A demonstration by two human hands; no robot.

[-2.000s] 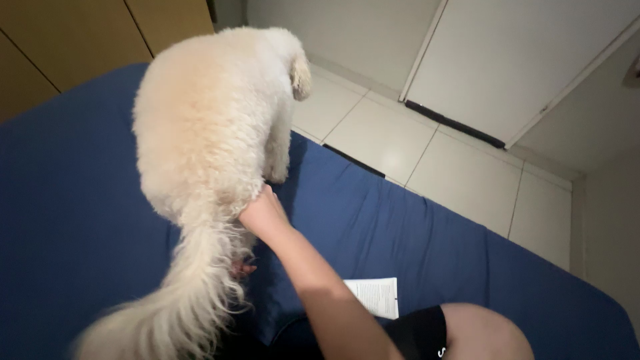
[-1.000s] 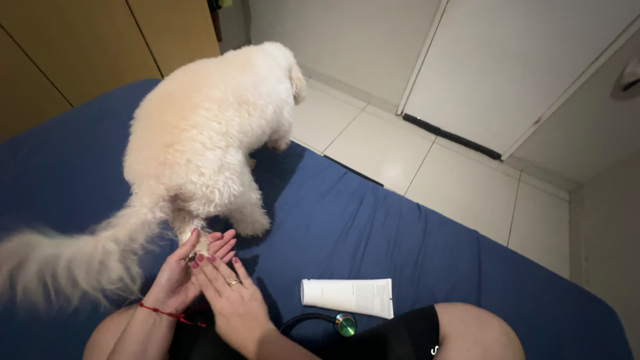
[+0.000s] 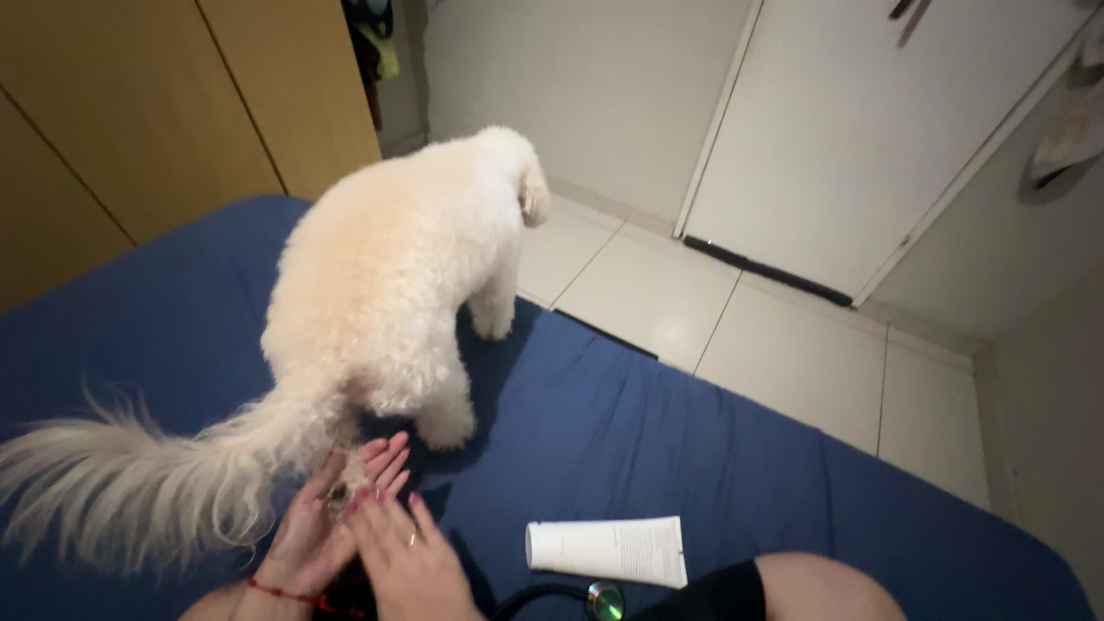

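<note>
A curly cream-white dog [image 3: 388,276] stands on a bed with a blue sheet, its rear toward me and its head turned away at the bed's edge. My left hand [image 3: 323,509], with a red string bracelet at the wrist, cups the dog's raised hind paw [image 3: 345,490] from below, palm up. Over the paw lies my right hand [image 3: 410,552], a ring on one finger, its fingertips touching the fur. The dog's long feathery tail [image 3: 172,474] spreads to the left over the sheet.
A white tube [image 3: 608,550] bearing writing lies on the blue sheet [image 3: 655,431], beside a stethoscope [image 3: 605,599] near my knee. Wooden cabinet doors [image 3: 172,103] stand at the back left. Past the bed's edge are floor tiles [image 3: 776,345] and a white door [image 3: 854,129].
Two seconds ago one hand reached to the dog's hind leg; now both hands are at a hind paw. The tail has swung left. The tube, partly hidden by the arm before, shows fully.
</note>
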